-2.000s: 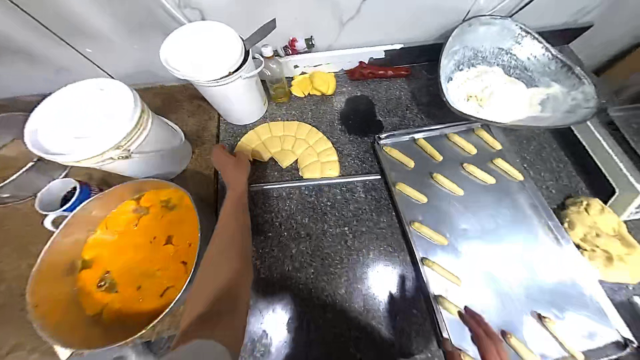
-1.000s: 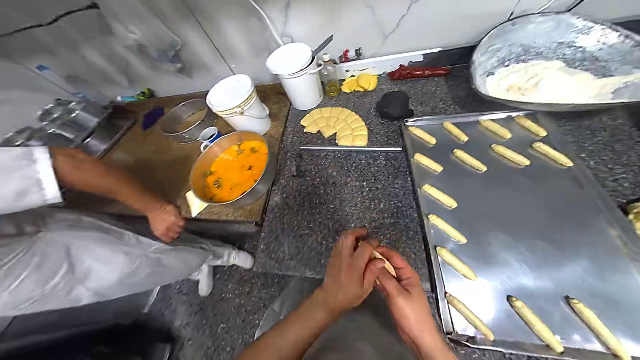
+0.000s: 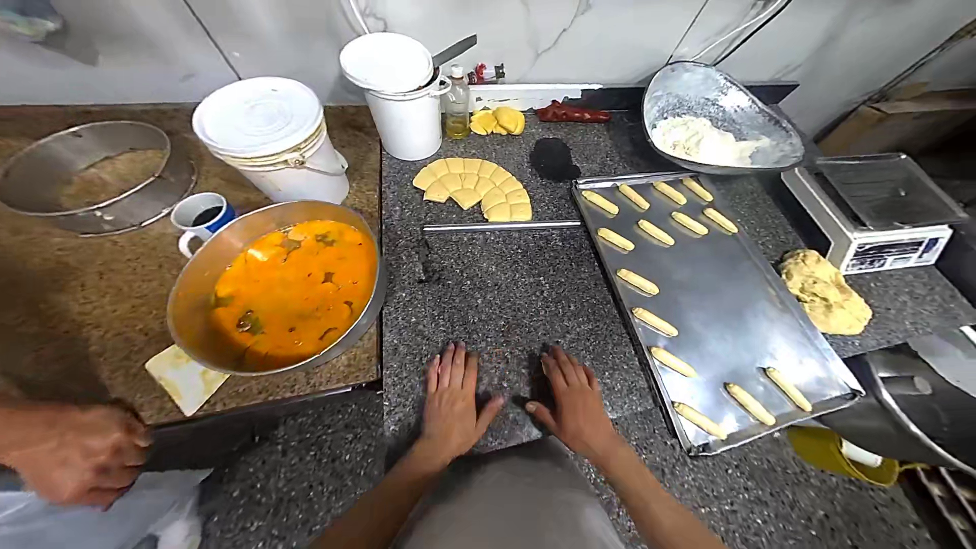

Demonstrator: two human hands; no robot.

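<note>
My left hand (image 3: 454,396) lies palm down near the front edge of the dark granite counter (image 3: 526,297), fingers apart and holding nothing. To its right, my right hand (image 3: 570,398) rests the same way, also with nothing in it. Beyond both hands are a thin metal rod (image 3: 502,227) and a ring-shaped piece of dough cut into wedges (image 3: 457,179), with part of the ring absent. On the right, a metal baking tray (image 3: 762,343) carries several finger-shaped dough pieces (image 3: 656,322). A dough lump (image 3: 823,293) sits beyond the tray's right side.
A pot of orange liquid (image 3: 297,290), a mug (image 3: 202,217), a sieve (image 3: 91,179) and lidded white buckets (image 3: 267,137) stand left and behind. Flour fills part of a metal scoop (image 3: 709,141) near a scale (image 3: 877,213). Another person's hand (image 3: 80,454) is at lower left.
One second ago my hands were together around a small dough piece; now they are apart, flat on the counter and empty. The view has shifted.
</note>
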